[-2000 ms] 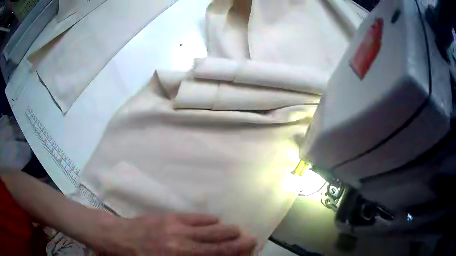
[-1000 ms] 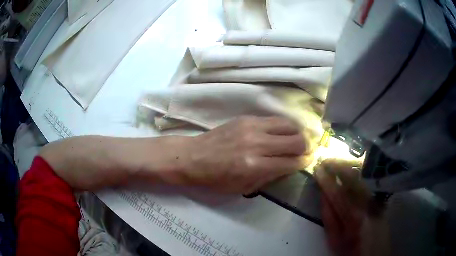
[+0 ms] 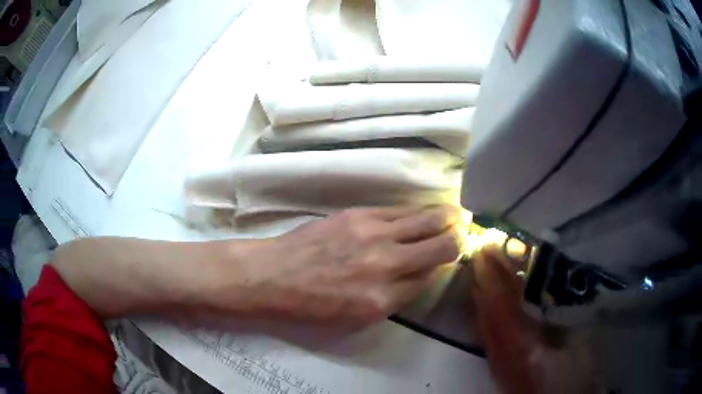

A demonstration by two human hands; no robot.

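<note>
Cream fabric [image 3: 323,175] lies in several folds on the white table, its right end under the sewing machine head [image 3: 562,115]. My left hand [image 3: 346,265] lies at the fabric's near edge, fingers bent and pinching the edge beside the lit needle area [image 3: 493,240]. My right hand [image 3: 500,308] is below the needle, blurred and partly dark, with its fingertips near the left ones in the glare. Whether my right hand holds cloth cannot be told. The needle tip is hidden by glare and fingers.
Another cream panel [image 3: 115,115] lies at the left of the white table, beside a long tray [image 3: 42,85]. More cream cloth [image 3: 439,31] lies at the back. Printed ruler markings [image 3: 239,369] run along the near edge. A device with a red disc [image 3: 11,21] stands at the far left.
Since two seconds ago, the wide-spread panel has become folded up, and both hands have come to the needle area. Over the last second the hands have stayed there and the view has shifted slightly.
</note>
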